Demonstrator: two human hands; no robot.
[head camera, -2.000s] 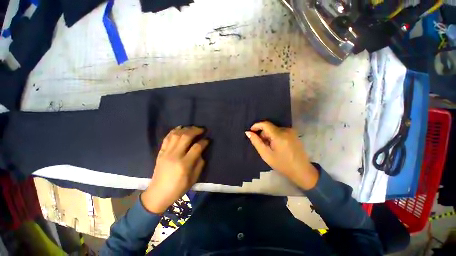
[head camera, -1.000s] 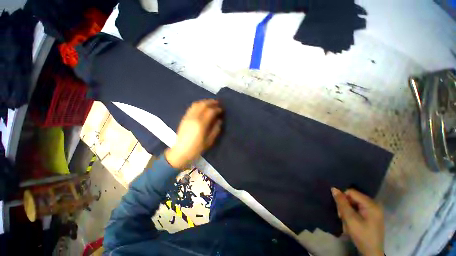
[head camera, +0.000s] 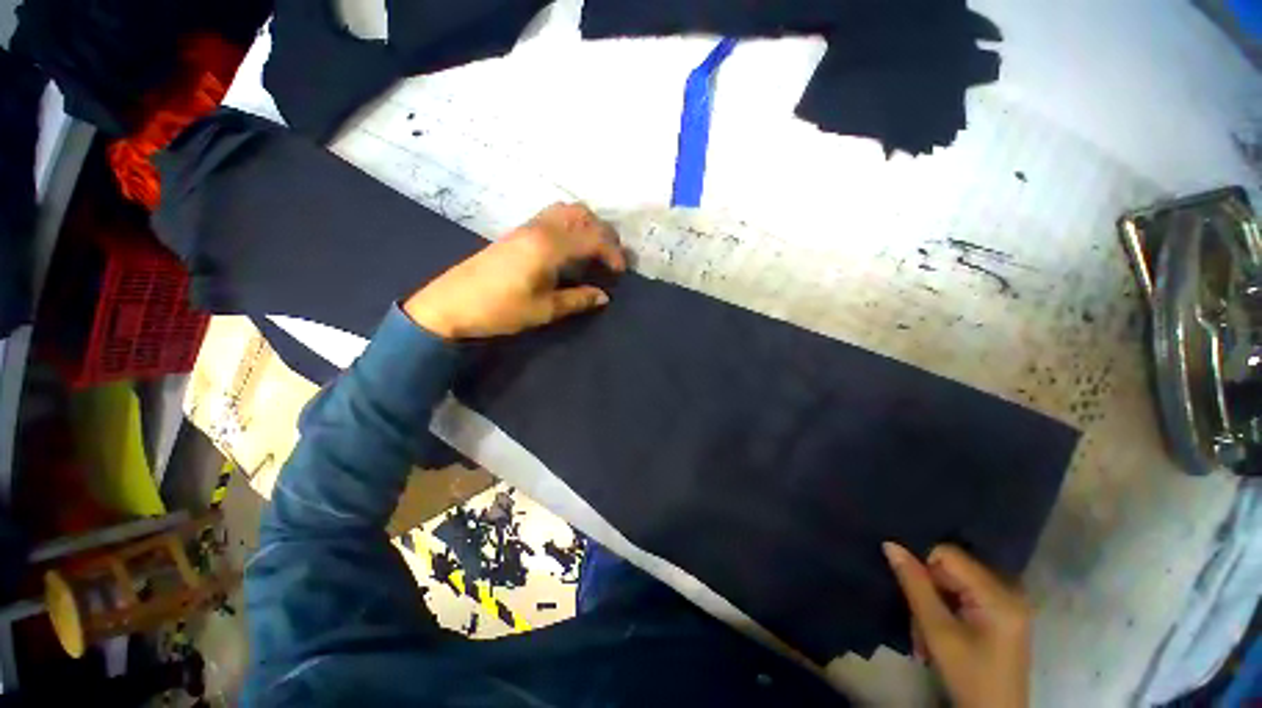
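A black fabric panel (head camera: 775, 443) lies flat and slanting across the pale table, on top of another long black piece (head camera: 332, 208) that runs to the upper left. My left hand (head camera: 533, 274) is at the panel's far left corner, fingers bent over its edge and thumb on the cloth; whether it pinches the cloth is hidden. My right hand (head camera: 966, 609) rests at the panel's near right part, thumb and forefinger slightly apart, with no cloth visibly gripped. Its wrist is cut off by the bottom edge.
A steam iron (head camera: 1201, 332) stands at the right. A blue strip (head camera: 693, 132) and small black pieces (head camera: 900, 76) lie at the far side. At the left are a red basket (head camera: 136, 315), a cardboard box (head camera: 238, 394) and a wooden spool-like object (head camera: 139, 595).
The view has swung left. Over the last second my left hand has moved from the panel's left part up to its far edge. My right hand has barely moved.
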